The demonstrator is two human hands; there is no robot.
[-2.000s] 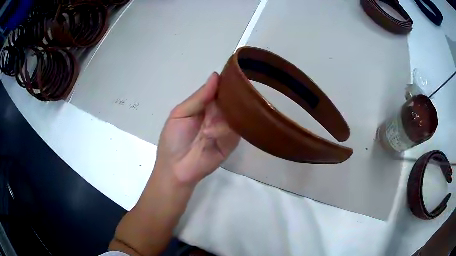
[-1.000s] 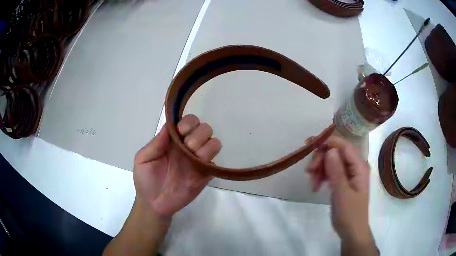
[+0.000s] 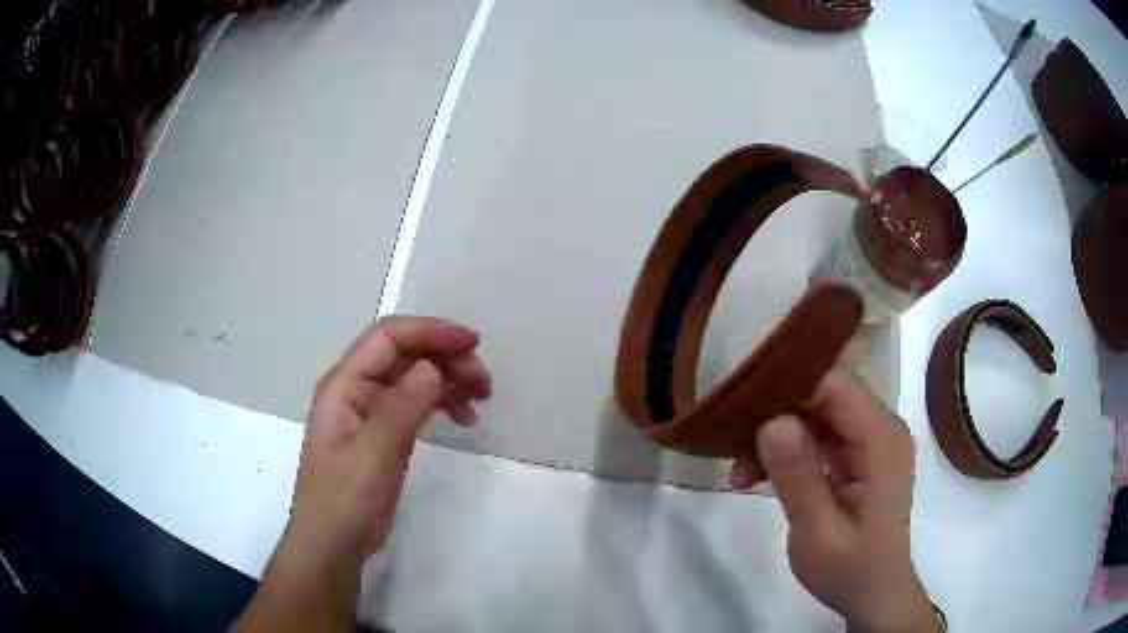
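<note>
A brown headband (image 3: pixel 656 334) with a black inner lining strip is held up above the grey cardboard sheet (image 3: pixel 557 210). My right hand (image 3: pixel 854 495) grips it near one rounded tip, thumb on the near side. The other tip overlaps the rim of the jar in the view; I cannot tell if they touch. My left hand (image 3: pixel 371 433) is empty, its fingers curled loosely and apart, to the left of the headband.
The paint jar (image 3: pixel 922 235) stands at right with two thin sticks leaning in it. Waiting headbands (image 3: pixel 959 390) lie below it. Rows of brown hoops (image 3: pixel 43 291) crowd the far left. Dark brown pieces (image 3: pixel 1082 111) and a pink sheet (image 3: pixel 1110 587) are at the right edge.
My left hand has let go of the headband. My right hand has taken hold near its tip, and the headband has moved right and turned, its opening still toward the jar.
</note>
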